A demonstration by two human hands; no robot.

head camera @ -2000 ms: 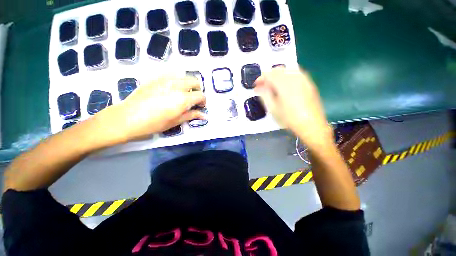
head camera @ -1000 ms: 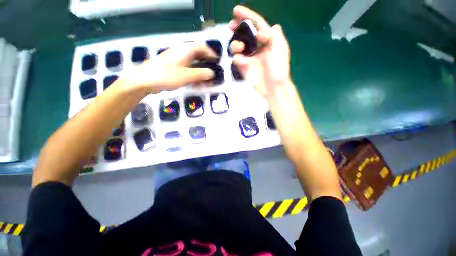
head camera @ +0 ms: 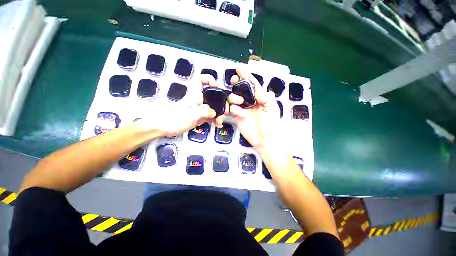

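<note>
My left hand (head camera: 192,117) holds a smartwatch (head camera: 215,101) with a black face, above the tray's middle. My right hand (head camera: 255,112) holds a second smartwatch (head camera: 243,93), also black, close beside the first. Under them lies the white foam tray (head camera: 308,145) with rows of watches in its pockets. Most faces in the two far rows are black. Several watches in the two near rows show small coloured script, such as one lit watch (head camera: 224,133). My hands and forearms hide some pockets.
A second white foam tray (head camera: 190,16) with watches lies at the far side of the green bench (head camera: 350,150). White foam slabs (head camera: 25,60) are at the left. A pale bar (head camera: 410,70) reaches in from the right. A brown patterned stool (head camera: 352,222) stands below the bench edge.
My left hand has lifted a watch off the tray and brought it beside the one in my right hand. The view has shifted, showing more of the far bench.
</note>
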